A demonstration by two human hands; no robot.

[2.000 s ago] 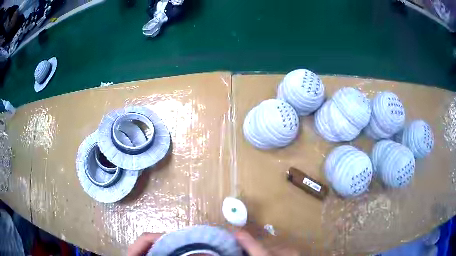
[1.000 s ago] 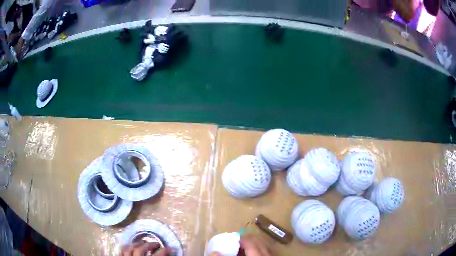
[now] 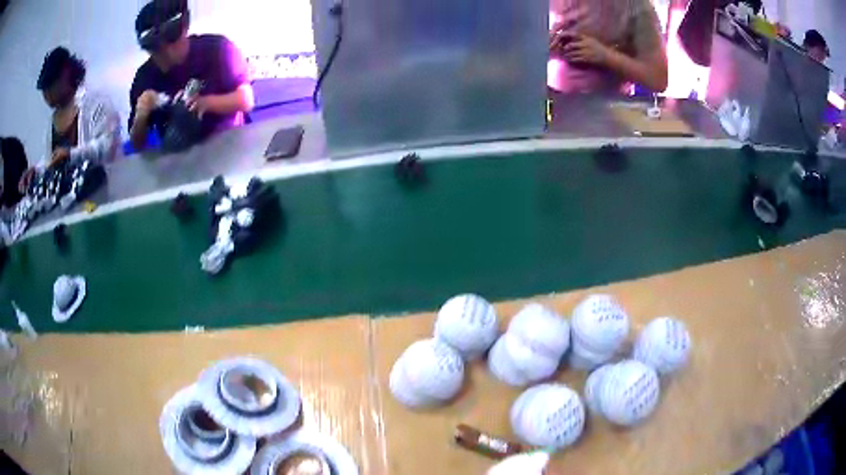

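Observation:
Several pale ribbed hat crowns (image 3: 547, 415) stand right of centre on the cardboard bench. Three pleated hat brims (image 3: 249, 397) lie at the lower left, two overlapping and one cut off by the bottom edge. A small brown bar (image 3: 486, 441) with a pale label lies in front of the crowns. A white object (image 3: 519, 465), likely the glue bottle, shows at the bottom edge beside the bar, mostly cut off. Neither my left hand nor my right hand is in the picture.
A green belt (image 3: 482, 223) runs behind the bench (image 3: 733, 320). On it are an assembled hat (image 3: 68, 297) at left, a black-and-white bundle (image 3: 238, 218) and dark pieces at right. Several people (image 3: 181, 79) are beyond the belt. A blue bin (image 3: 800, 455) shows at lower right.
The view has tilted up, so the bench sits lower and people show beyond the belt. Both hands have left the picture. The third brim lies near the other two, uncovered.

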